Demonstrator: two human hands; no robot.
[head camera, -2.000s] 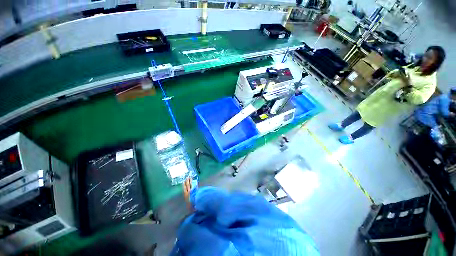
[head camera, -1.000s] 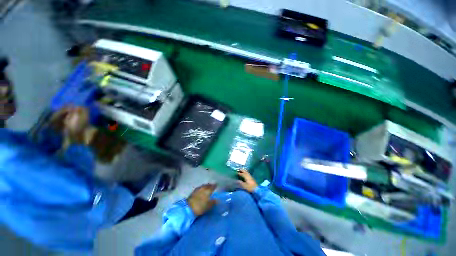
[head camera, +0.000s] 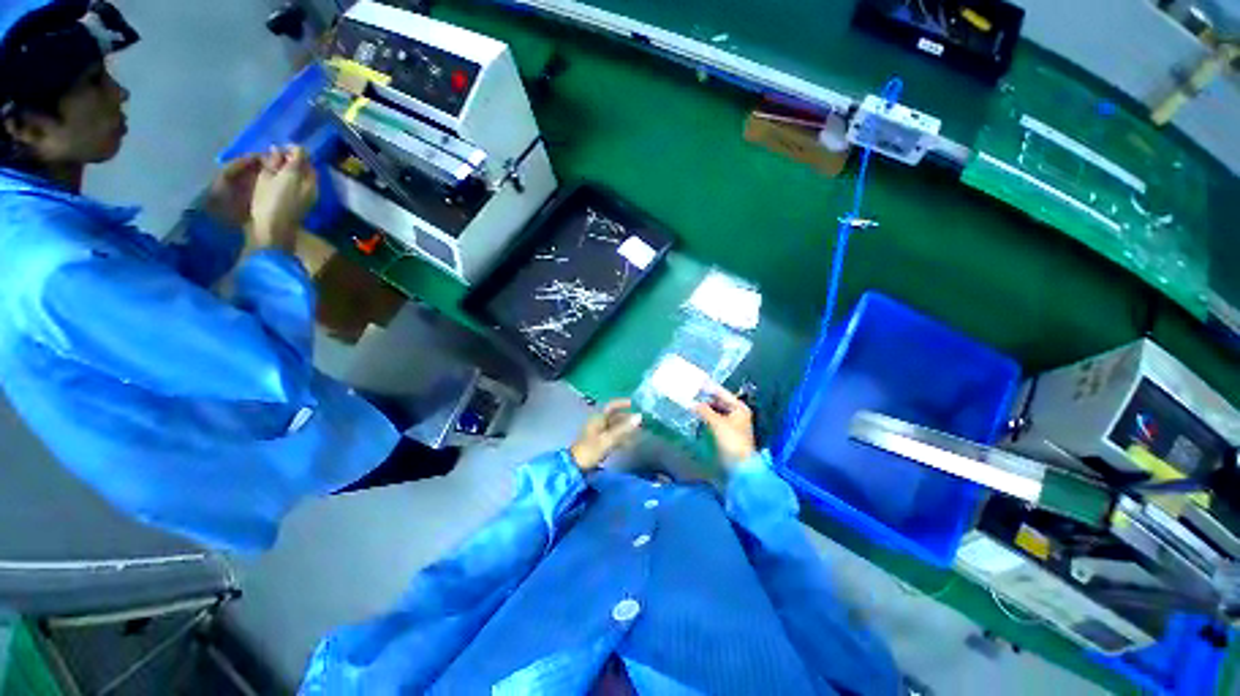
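Observation:
Clear zip bags with white labels lie on the green mat in front of me; the nearer bag (head camera: 672, 392) is between my hands and the farther bag (head camera: 724, 302) lies just beyond it. My right hand (head camera: 729, 420) has its thumb and fingers on the nearer bag's right edge, at the label. My left hand (head camera: 605, 434) is at the bag's lower left with fingers slightly curled; I cannot tell if it touches the bag. The black component tray (head camera: 569, 284) with scattered silvery pieces and a white label lies to the left of the bags.
A blue bin (head camera: 898, 422) with a metal chute (head camera: 948, 460) over it stands right, beside a machine (head camera: 1149, 408). Another machine (head camera: 442, 116) stands left, where a person in a blue smock (head camera: 163, 340) works. A blue coiled cord (head camera: 835, 292) hangs across the mat.
The view has swung left and down. My right hand has moved onto the nearer bag, and my left hand has come up from my lap towards it. The person at left shows more fully.

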